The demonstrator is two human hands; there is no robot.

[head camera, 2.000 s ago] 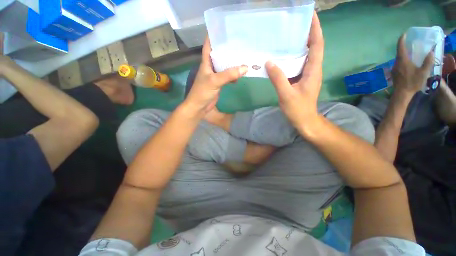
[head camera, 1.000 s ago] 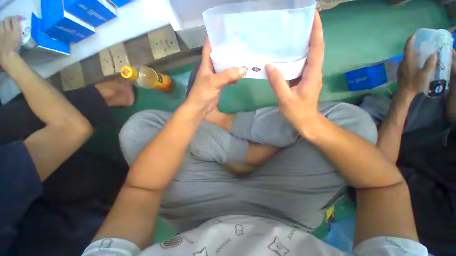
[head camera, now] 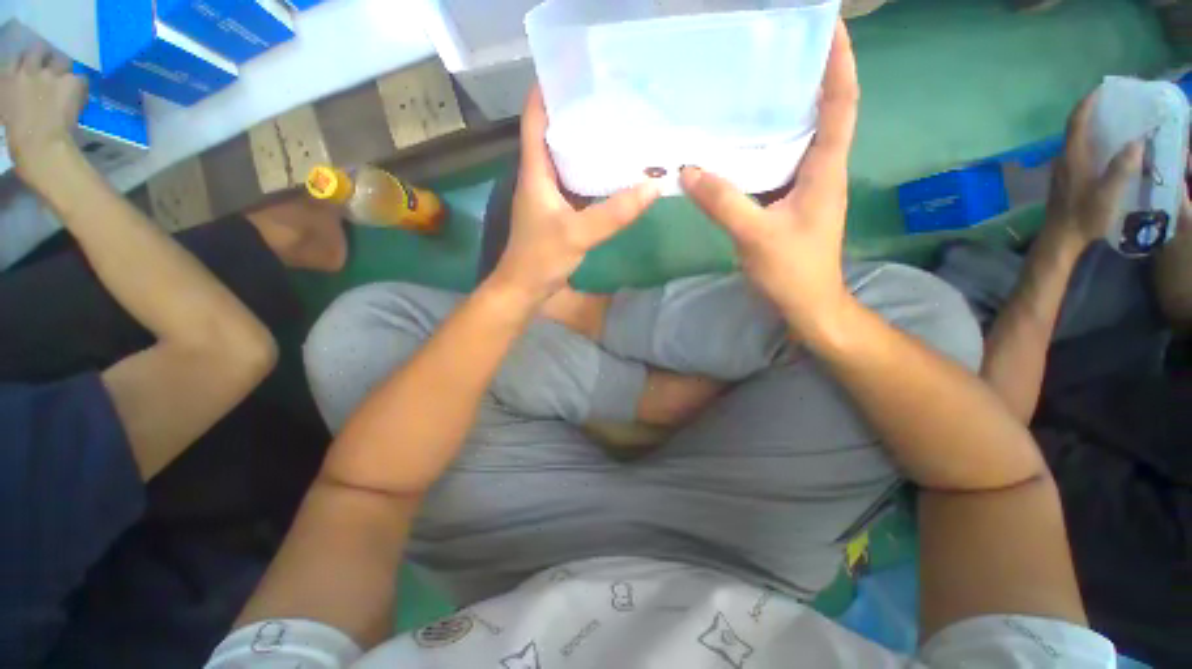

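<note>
An appliance unit [head camera: 686, 98] is held up in front of me at the top centre, with its clear tank pointing away and its white base [head camera: 601, 167] toward me. Small dark marks show on the base's near edge. My left hand [head camera: 556, 216] grips its left side and my right hand [head camera: 784, 222] grips its right side, both bare. Both thumbs rest on the white edge, close beside the marks. The fingers behind the unit are mostly hidden.
Blue-and-white cartons [head camera: 164, 55] stand on a white-topped pallet [head camera: 294, 79] at upper left. An orange drink bottle [head camera: 379, 199] lies beside it. A person's arm [head camera: 170, 288] is at left. At right, another person's hand [head camera: 1088, 177] holds a similar unit near a blue carton [head camera: 954, 199].
The unit has tipped slightly, showing more of the tank's inside, and my left thumb has moved right along the edge. The left person's hand has shifted at the cartons; the right person's unit has turned.
</note>
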